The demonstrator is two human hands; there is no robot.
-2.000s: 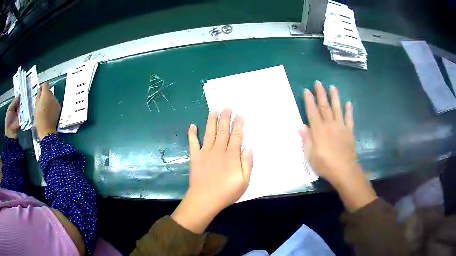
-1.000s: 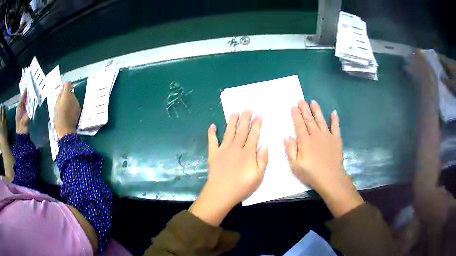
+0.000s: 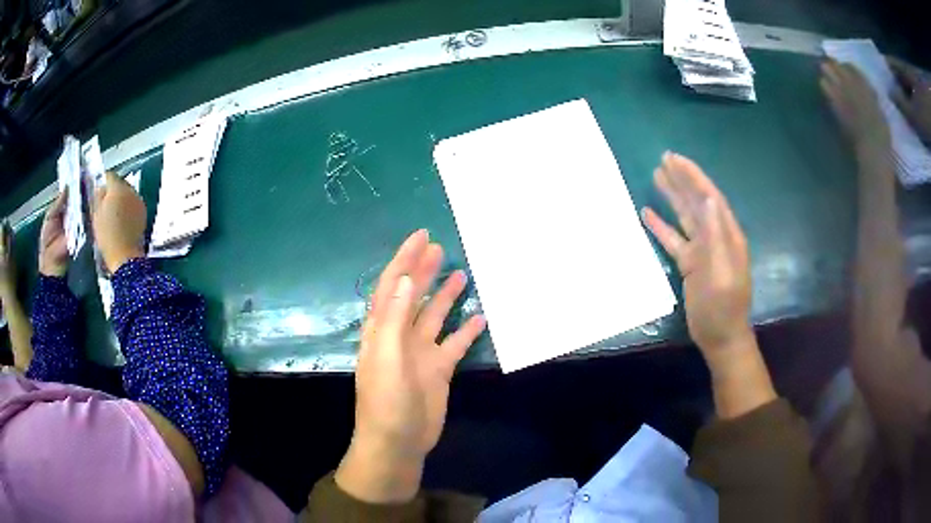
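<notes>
A stack of flat white sheets [image 3: 556, 235] lies directly before me on the green bench, slightly turned, its near corner at the bench's front edge. Its top looks blank. My left hand [image 3: 408, 358] is raised at the stack's lower left, fingers apart, holding nothing. My right hand [image 3: 704, 255] is raised just right of the stack, fingers apart and empty. A pile of folded leaflets [image 3: 707, 46] with small black bars lies beside the metal post at the far side of the bench.
The left neighbour's hand [image 3: 120, 220] holds folded leaflets near another leaflet pile [image 3: 187, 189]. At right, another worker's hands are on white paper [image 3: 886, 107]. A pale metal rail [image 3: 357, 77] runs along the far side, with an upright post [image 3: 642, 17].
Both my hands were pressed on the white paper. They have lifted off and moved apart to its two sides. The right neighbour's hands have come onto their paper.
</notes>
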